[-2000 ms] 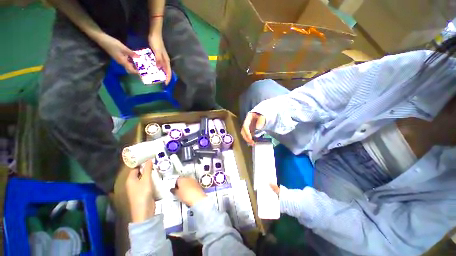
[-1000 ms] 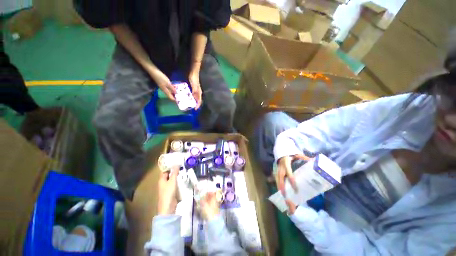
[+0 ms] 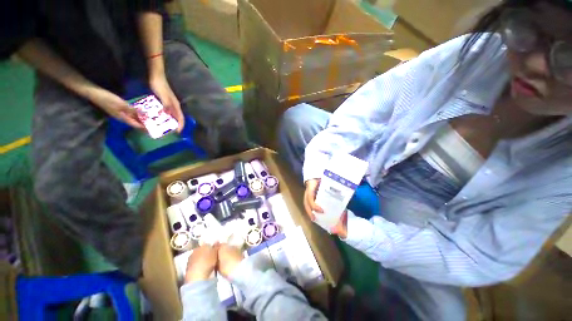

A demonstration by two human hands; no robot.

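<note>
The open carton [image 3: 153, 241] stands in front of me, full of white and purple handheld units, with dark grey handles among them. A purple unit [image 3: 205, 204] lies in its far half. Plain white boxes [image 3: 291, 257] fill the near right part. My left hand [image 3: 201, 262] and my right hand [image 3: 229, 258] are close together over the carton's near middle. Whitish, blurred things [image 3: 227, 232] lie at my fingertips. The backs of my hands hide the fingers, so I cannot tell whether they grip anything.
A person at right holds a printed white box [image 3: 338, 188]. A person opposite holds a smartphone [image 3: 154, 116]. A blue stool [image 3: 69, 289] stands at lower left, another [image 3: 135, 157] under the person opposite. A large taped carton [image 3: 313, 63] stands behind.
My left hand has moved from the whitish unit at the carton's left to beside my right hand. The person at right has tilted the printed box upright. The view has shifted.
</note>
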